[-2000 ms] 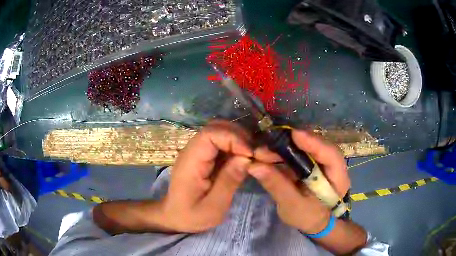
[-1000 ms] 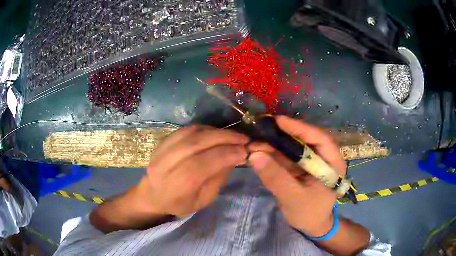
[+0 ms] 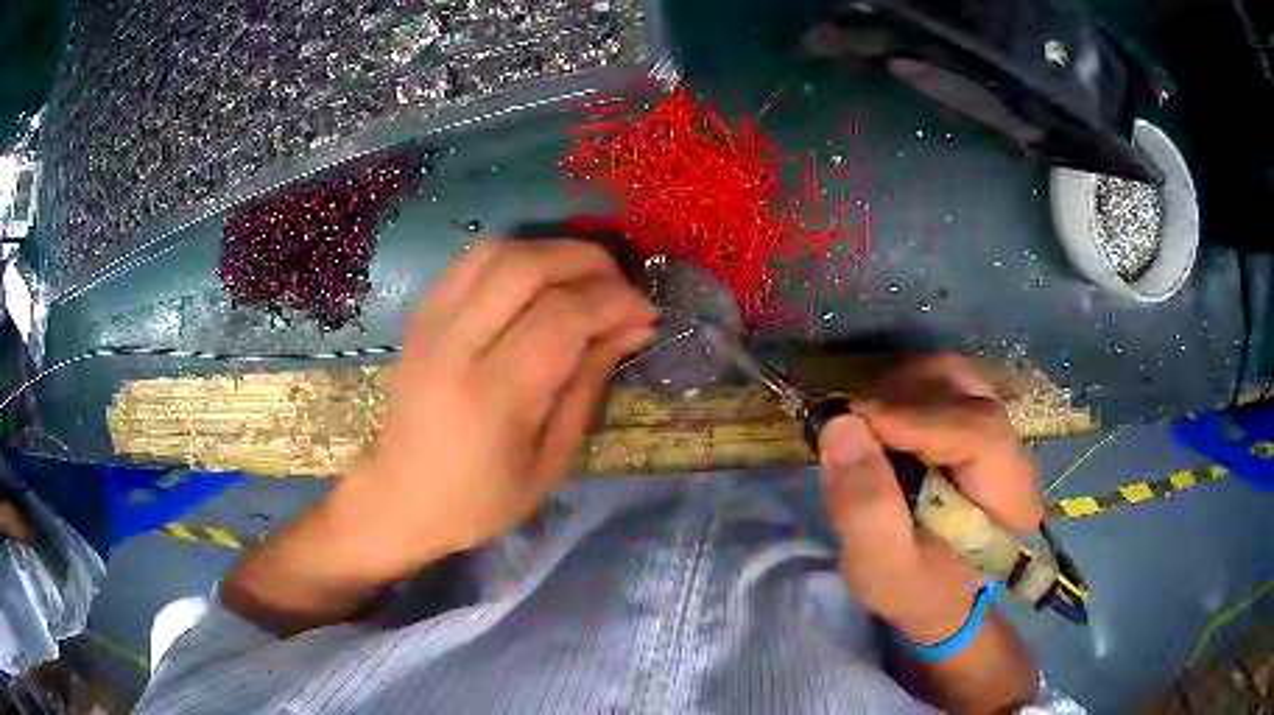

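My right hand (image 3: 929, 489) holds the soldering iron (image 3: 964, 528) by its black grip. The metal tip points up and left over the grey round work rest (image 3: 687, 349). My left hand (image 3: 517, 391) is above the wooden strip, fingers bent together. A thin solder wire (image 3: 657, 349) sticks out from its fingers toward the iron tip; I cannot tell if they touch. Whether the left fingertips also hold a small part is hidden by blur. The red lead wires (image 3: 692, 182) lie just beyond the work rest.
Maroon small components (image 3: 301, 252) lie at left, in front of the clear parts tray (image 3: 349, 140). A white bowl (image 3: 1178, 210) of silver grains stands at right under a black housing (image 3: 1020, 84). A worn wooden strip (image 3: 238, 419) runs along the bench edge.
My hands were together at the bench edge and have parted. The left moved up beside the work rest; the right moved right with the iron, its tip now at the rest.
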